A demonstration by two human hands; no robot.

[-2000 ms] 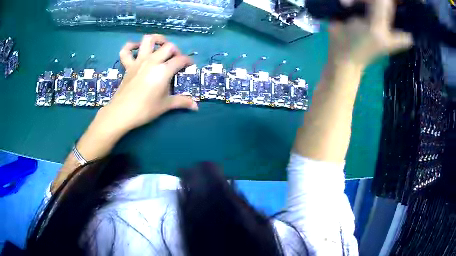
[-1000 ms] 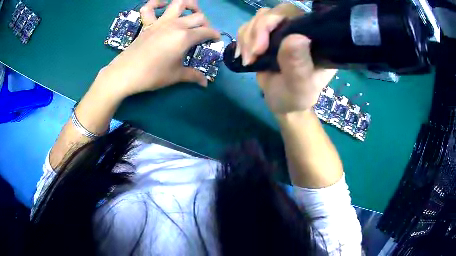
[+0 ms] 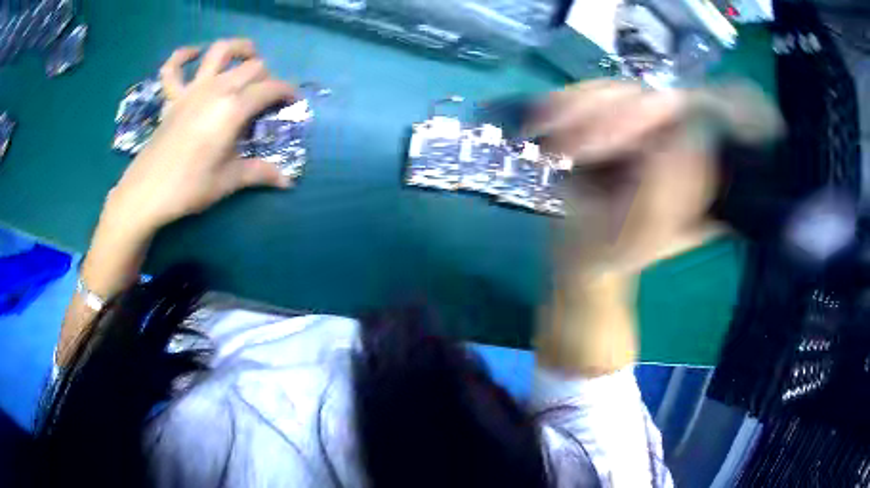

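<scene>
Circuit boards (image 3: 458,160) stand in a tight row on the green mat, right of the middle. My left hand (image 3: 215,124) lies over more boards at the left; its thumb and fingers are around the edges of a board (image 3: 284,138), which shows beside them. My right hand (image 3: 658,157) is blurred by motion at the right end of the row, closed around the black electric screwdriver (image 3: 763,186), also blurred. The screwdriver's tip cannot be made out. Short leads show above some boards.
Clear blister trays (image 3: 429,24) lie at the back. A pale box with an open mechanism (image 3: 634,38) is at the back right. Black blister trays (image 3: 811,334) stand at the right. Grouped boards (image 3: 65,48) lie at the far left. A blue stool (image 3: 29,276) shows below the mat.
The view has turned and shifted. My right hand has moved the screwdriver away from the board at my left hand, to the right. My left hand stays around the boards.
</scene>
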